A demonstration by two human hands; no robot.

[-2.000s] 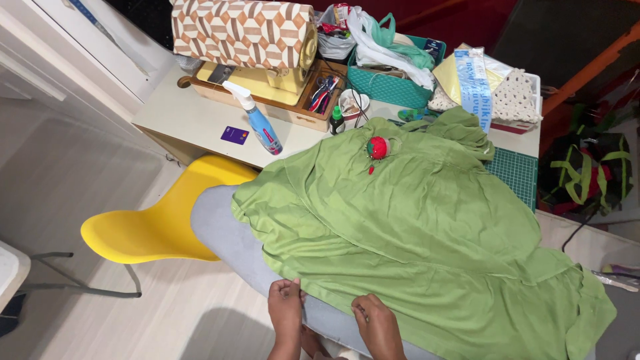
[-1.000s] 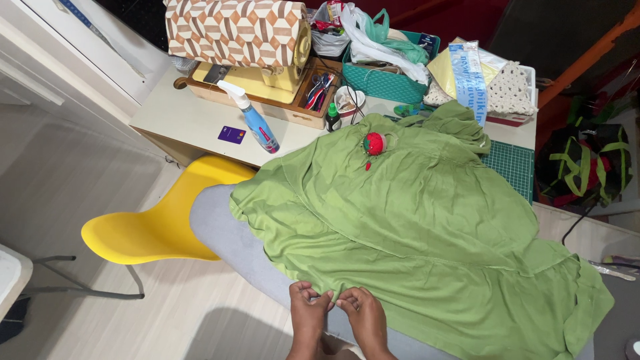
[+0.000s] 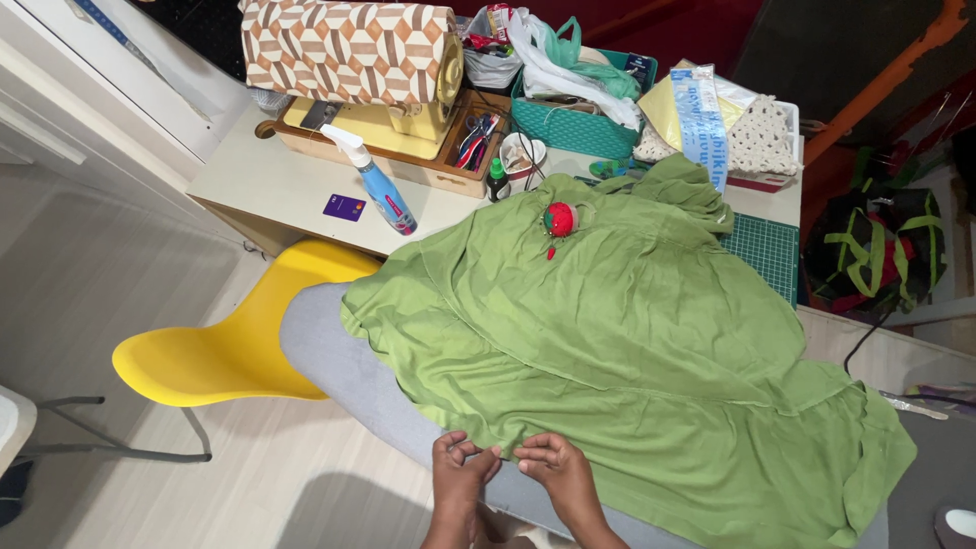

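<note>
A green gathered fabric garment (image 3: pixel 610 305) lies spread over a grey padded ironing board (image 3: pixel 358 366). Both hands are at its near edge, a short gap apart. My left hand (image 3: pixel 463 473) pinches the hem between thumb and fingers. My right hand (image 3: pixel 553 469) grips the same hem just to the right, fingertips on the cloth. A red tomato pincushion (image 3: pixel 559 219) with pins and a small red pendant rests on the upper part of the garment.
Behind stand a white table (image 3: pixel 290 200), a covered sewing machine (image 3: pixel 351 53), a blue spray bottle (image 3: pixel 381 191), a teal basket (image 3: pixel 572 130) and a green cutting mat (image 3: pixel 762 255). A yellow chair (image 3: pixel 229 343) is at the left, partly under the board.
My hands were farther apart along the hem two seconds ago, then came together. Now they are slightly apart again, still at the near edge.
</note>
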